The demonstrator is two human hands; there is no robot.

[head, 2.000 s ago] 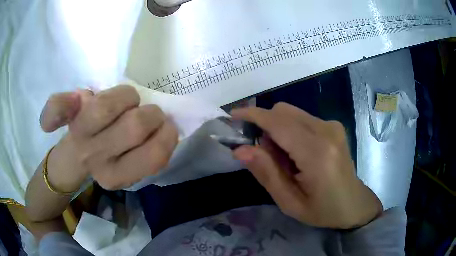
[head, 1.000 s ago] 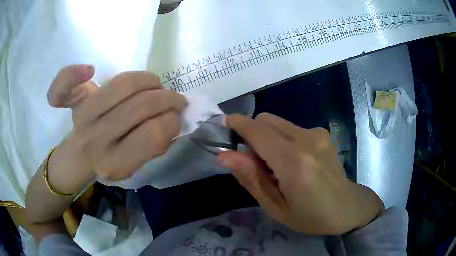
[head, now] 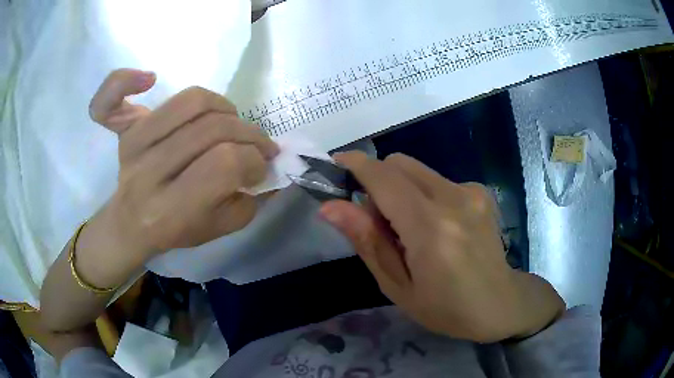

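White fabric (head: 59, 140) covers the left of the table and hangs over its front edge below my hands. My left hand (head: 196, 162) is closed on the fabric, with a small corner sticking out to the right of its fingertips. My right hand (head: 436, 236) holds dark thread snips (head: 325, 179) between thumb and index finger. The blades are apart and point left at the fabric corner. Their handle is mostly hidden in my palm.
A printed ruler tape (head: 443, 63) runs along the front of the white table (head: 384, 33). A white tape strip with a tan tag (head: 567, 149) lies on a pale surface at right. White scraps (head: 145, 350) lie at lower left. My patterned garment shows at the bottom.
My left hand has moved up and right with the fabric, which covers more of the table at top left. The snips' blades stand apart more clearly, close to the fabric corner.
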